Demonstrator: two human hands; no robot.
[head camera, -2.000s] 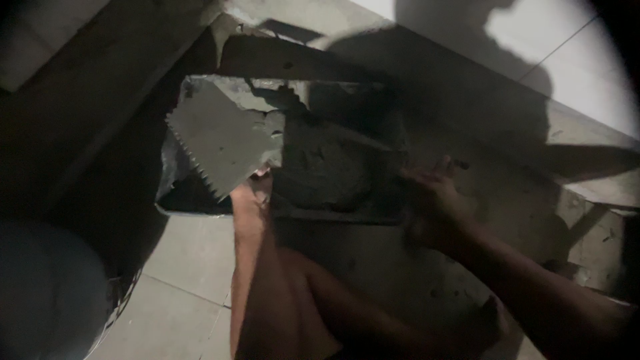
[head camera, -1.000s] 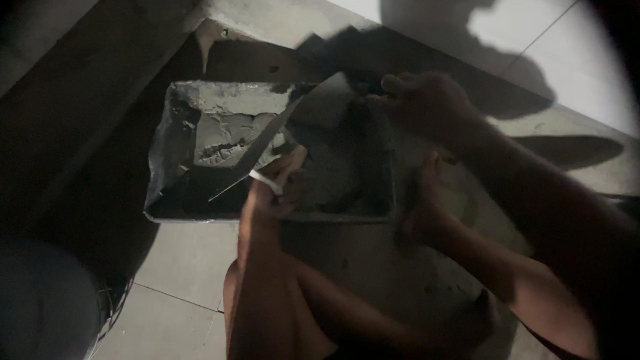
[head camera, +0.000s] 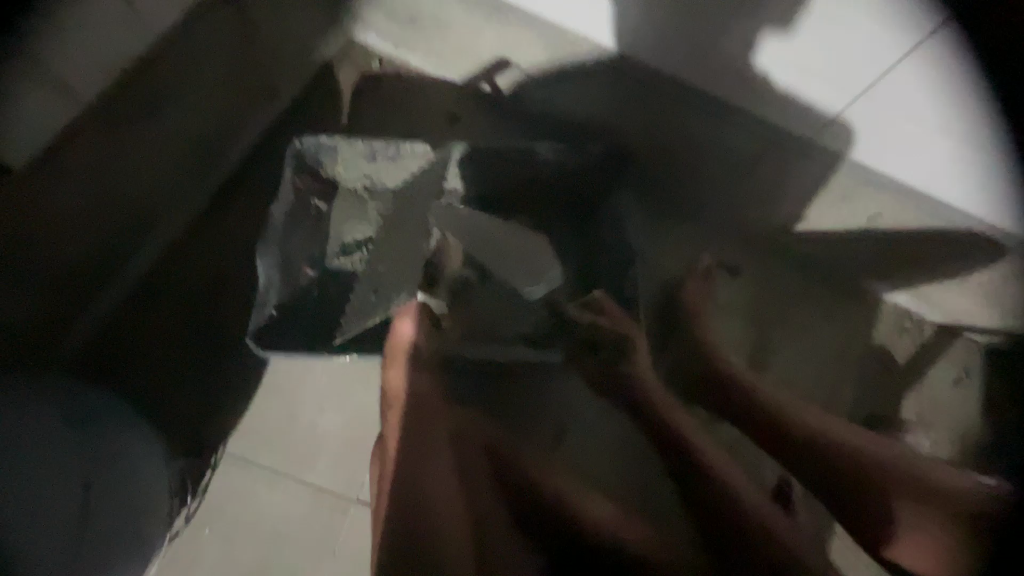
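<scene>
A notched trowel (head camera: 392, 240) is in my left hand (head camera: 438, 276), its toothed edge slanting down over the left part of a shallow tray (head camera: 308, 354). Grey paste (head camera: 352, 224), like mortar or tile adhesive, coats parts of the tray. My right hand (head camera: 608, 344) is at the tray's lower right corner, closed around what seems to be the handle of a second trowel. That tool's pale blade (head camera: 508, 252) reaches up and left over the tray, close to the notched trowel. Shadow and blur hide the handles and most of the right hand's fingers.
A bare foot (head camera: 696, 296) rests just right of the tray, with a bare leg running toward the lower right. A pale rounded container (head camera: 80, 472) stands at lower left. Floor tiles (head camera: 296, 448) lie below the tray; a ledge (head camera: 688, 120) crosses behind it.
My right hand has come down from the tray's upper right corner to its lower right. The notched trowel, seen nearly edge-on a second ago, shows more of its face now.
</scene>
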